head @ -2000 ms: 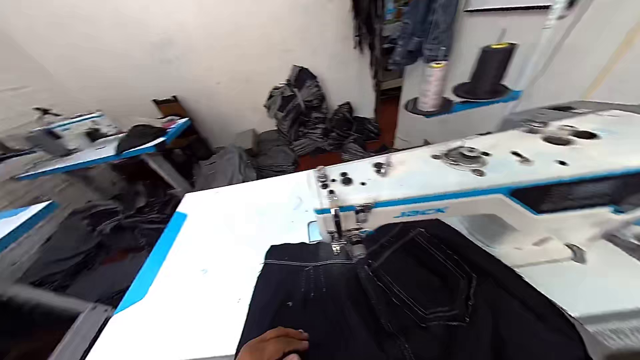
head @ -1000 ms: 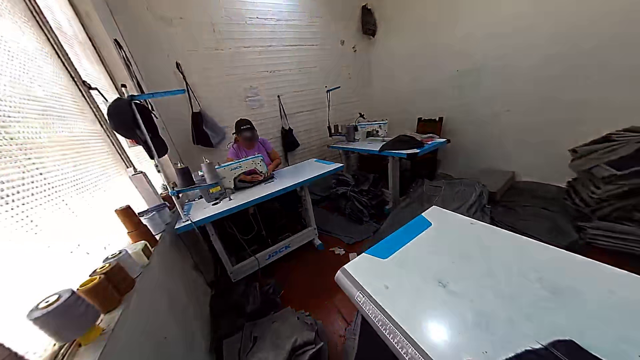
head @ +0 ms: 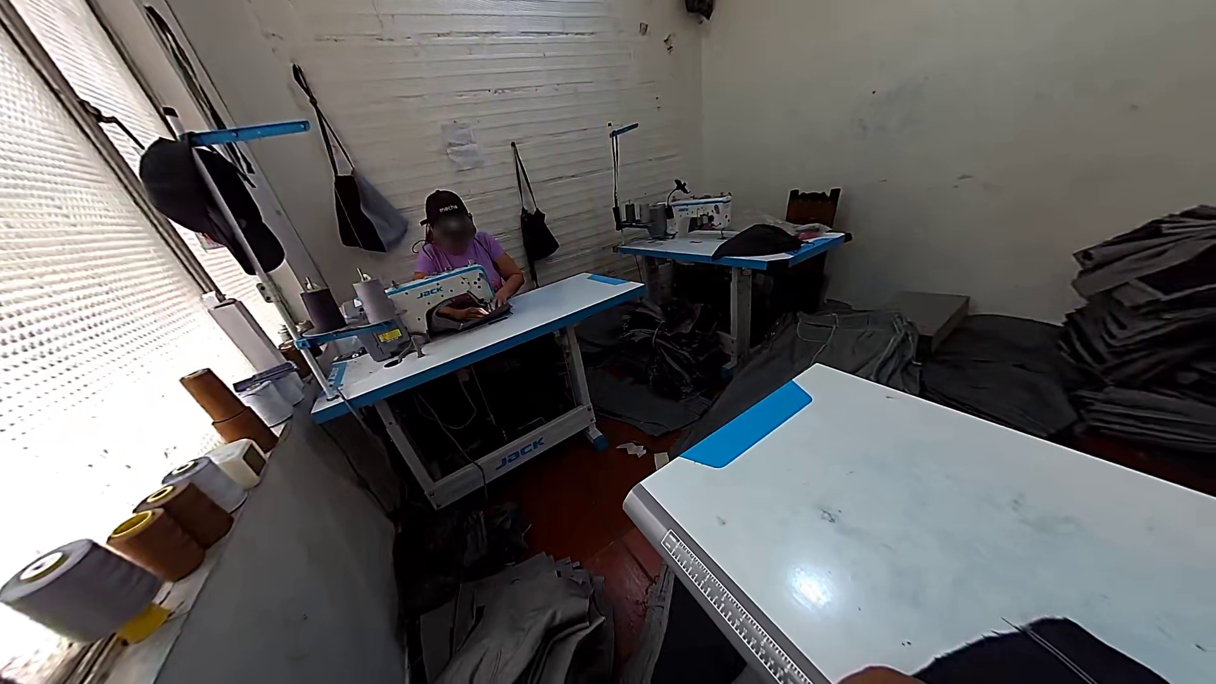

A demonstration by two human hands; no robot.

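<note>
At the bottom edge, a sliver of my left hand (head: 879, 675) shows beside dark denim fabric (head: 1045, 655) with a light stitched line and frayed edge. The rest of this hand is cut off, so its grip cannot be judged. Under the fabric lies a white sewing table top (head: 950, 513) with a blue corner strip (head: 749, 424) and a ruler scale (head: 731, 608) along its near-left edge. My right hand is out of view.
A co-worker (head: 465, 252) sits at a Jack sewing machine (head: 442, 293). Another machine table (head: 741, 249) stands behind. Thread cones (head: 81, 589) line the window ledge at left; garment stacks (head: 1149, 323) rise at right, with more fabric (head: 532, 617) on the floor.
The view has swung left from the sewing machine, which is now out of frame, toward the window and co-worker. Whether the fabric has moved cannot be told.
</note>
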